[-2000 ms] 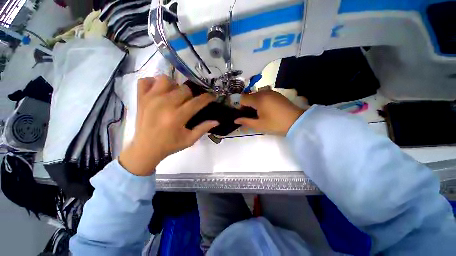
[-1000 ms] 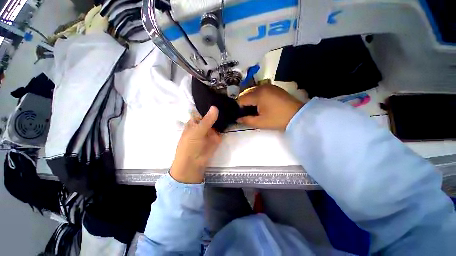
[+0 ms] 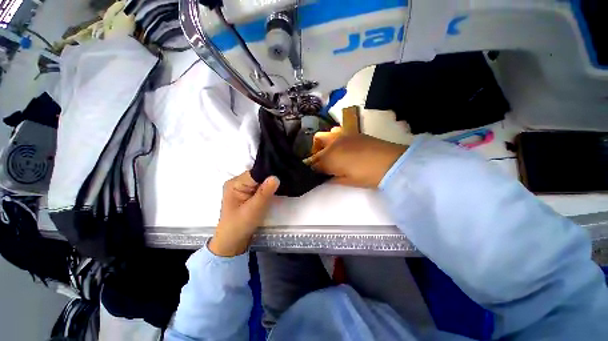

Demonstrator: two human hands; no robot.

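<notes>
A black fabric piece [image 3: 283, 163] lies below the needle area, joined or next to a white cloth panel [image 3: 200, 113] spread to its left. My left hand [image 3: 243, 210] pinches the black piece's lower left edge between thumb and fingers. My right hand [image 3: 353, 156] grips its right side, close to the presser foot; the fingertips are partly hidden by the curled hand. The sewing machine head [image 3: 353, 33] stands above, with metal parts [image 3: 300, 103] over the cloth. A brown-yellow upright block [image 3: 350, 120] shows just behind my right hand.
A black fabric stack [image 3: 437, 93] lies under the machine arm. Blue and pink items [image 3: 477, 138] and a black phone [image 3: 560, 160] are at right. A bundle of panels [image 3: 93, 126] hangs over the left edge. A ruled strip [image 3: 320, 241] runs along the front edge.
My left hand has moved from beside the needle down to the black piece's lower edge. The black piece now spreads lower and more open. The yellow block has come into clearer view.
</notes>
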